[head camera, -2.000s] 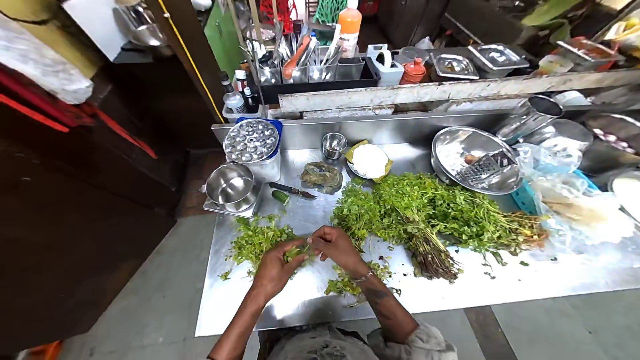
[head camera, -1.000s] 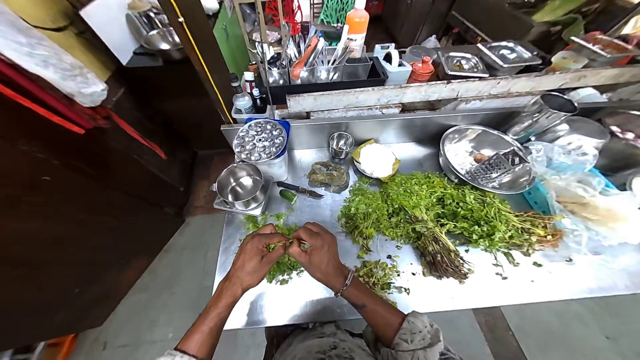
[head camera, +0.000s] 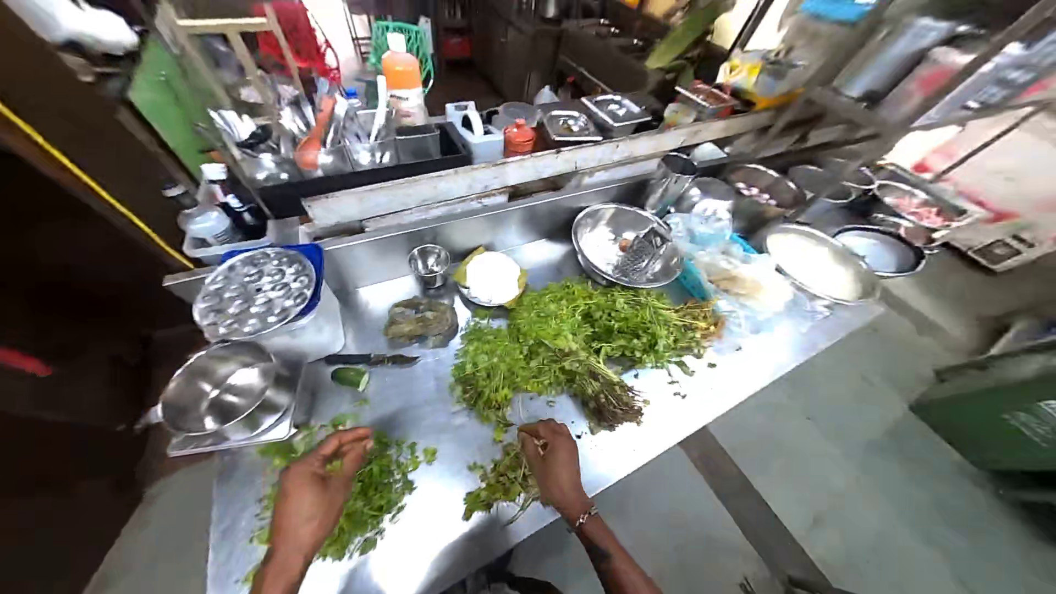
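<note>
My left hand (head camera: 318, 487) is over a loose pile of picked green leaves (head camera: 384, 483) on the steel table, thumb and fingers apart. My right hand (head camera: 553, 462), fingers bent, is at a small heap of stems and yellowish leaves (head camera: 499, 483); whether it holds any is unclear. Beyond it lies a large bunch of fresh leafy herbs (head camera: 569, 330), its root ends (head camera: 615, 404) pointing toward me. A knife (head camera: 371, 360) and a cut piece of green vegetable (head camera: 351, 378) lie beyond the left pile.
A steel pot (head camera: 223, 392) rests on a scale at the left, near a white bucket (head camera: 309, 330) under a dimpled metal tray (head camera: 257, 293). Behind the herbs are a bowl of white food (head camera: 492, 277) and a steel bowl with a grater (head camera: 643, 256). Plastic bags (head camera: 742, 276) lie to the right.
My hands were together over the left pile and have moved apart; the right one is now over the small heap of stems. The view has shifted toward the right.
</note>
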